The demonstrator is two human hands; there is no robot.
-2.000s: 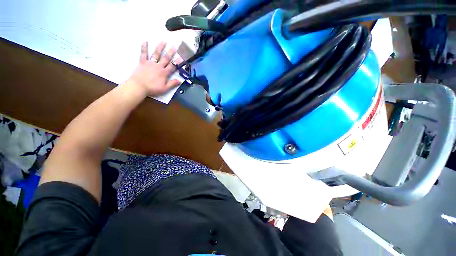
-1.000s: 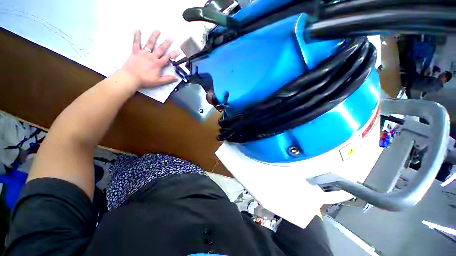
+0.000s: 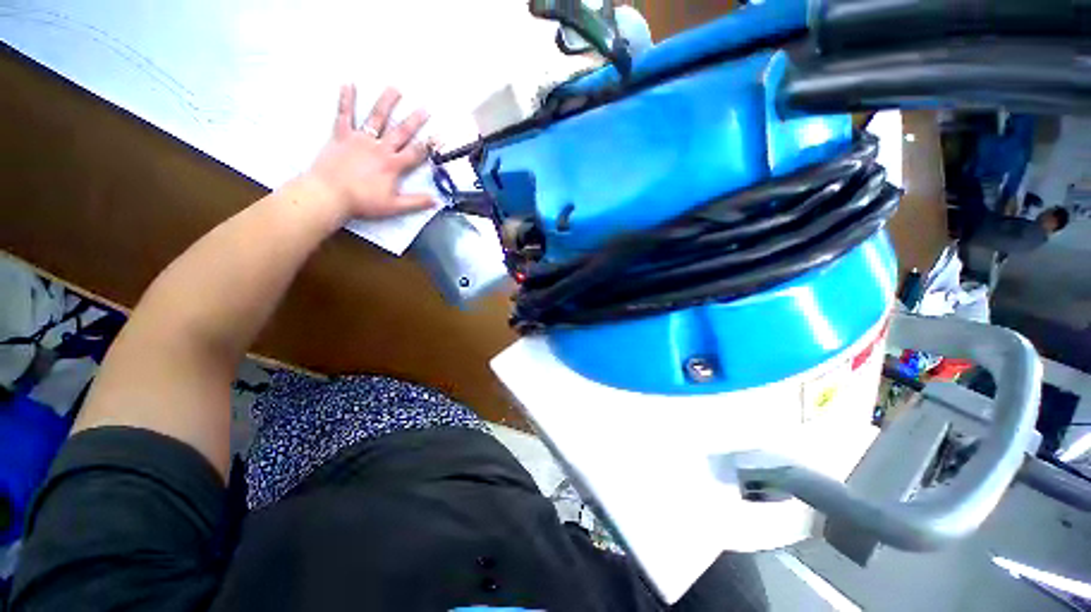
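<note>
My left hand (image 3: 373, 170) lies flat, palm down with fingers spread, on the white paper marker (image 3: 257, 78) near its front corner. The blue-and-white cutting machine (image 3: 688, 287) fills the middle and right, close to the camera, with black cable (image 3: 718, 245) coiled around its motor. Its silver base plate (image 3: 461, 257) shows just right of the marker's corner. The narrow blade area is beside my left thumb; its exact contact with the lay cannot be made out. My right hand is not visible.
The brown table (image 3: 156, 191) runs diagonally along the marker's edge. Scraps lie at the far left. A grey arm (image 3: 933, 514) is attached to the machine at lower right. A person (image 3: 1017, 227) is in the far right background. A dark green-black handle shows at top.
The machine has turned and its head has shifted slightly in view; more of the base plate shows than at first. My left hand stays flat on the paper, with only a small shift.
</note>
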